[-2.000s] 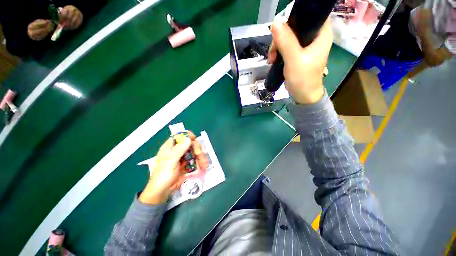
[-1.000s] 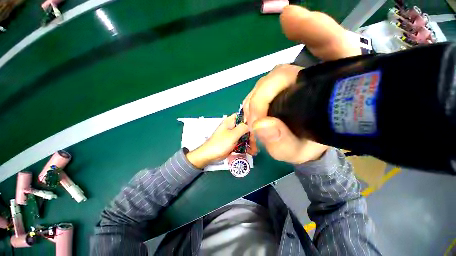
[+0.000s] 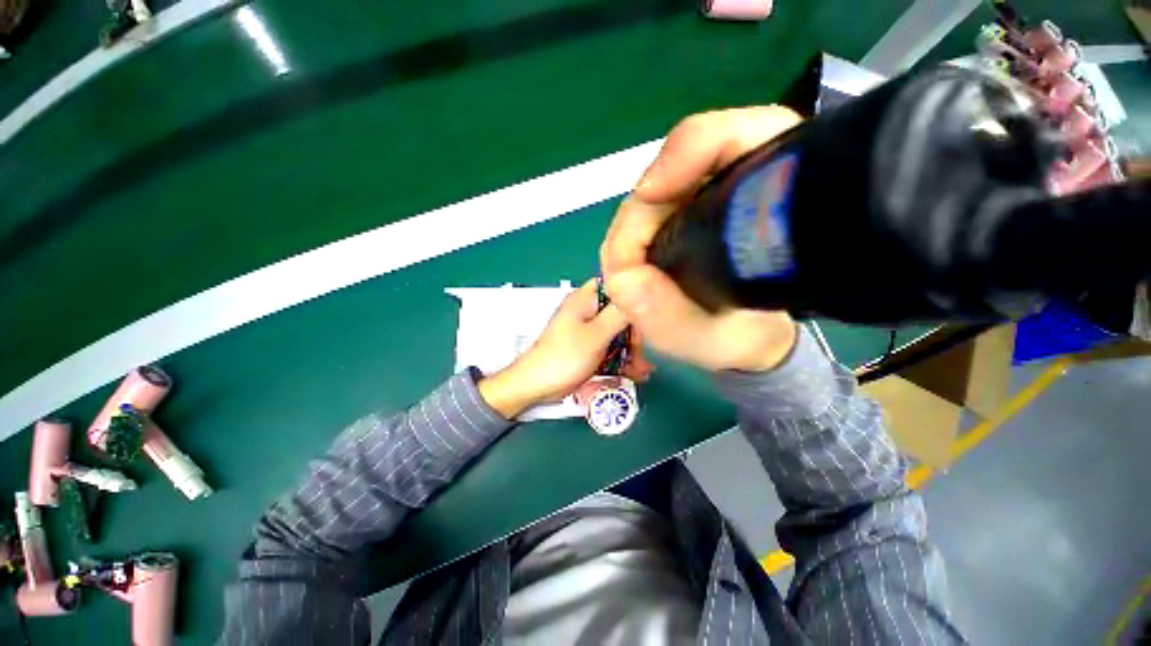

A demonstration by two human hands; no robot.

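Observation:
My left hand (image 3: 564, 355) holds a part-assembled pink hair dryer unit (image 3: 610, 404), its white spoked end grille facing up. A dark circuit board (image 3: 617, 353) shows between my fingers. The unit is over the white plastic tray (image 3: 490, 331). My right hand (image 3: 688, 271) grips the thick black electric screwdriver (image 3: 846, 208), which is large near the camera. My right hand is at the board end of the unit, touching or very close to my left fingers. The screwdriver tip is hidden behind my right hand.
Several part-assembled pink units (image 3: 154, 603) lie on the green bench at left. The green conveyor (image 3: 379, 139) has a white rail (image 3: 341, 280) and carries pink units at its far side. More pink units (image 3: 1070, 107) stand at upper right. An open cardboard box (image 3: 940, 391) is at right below.
My right hand has brought the screwdriver from the feeder to the unit. In the last second the screwdriver body has tilted and shifted slightly. Another hand near the screwdriver is gone from view.

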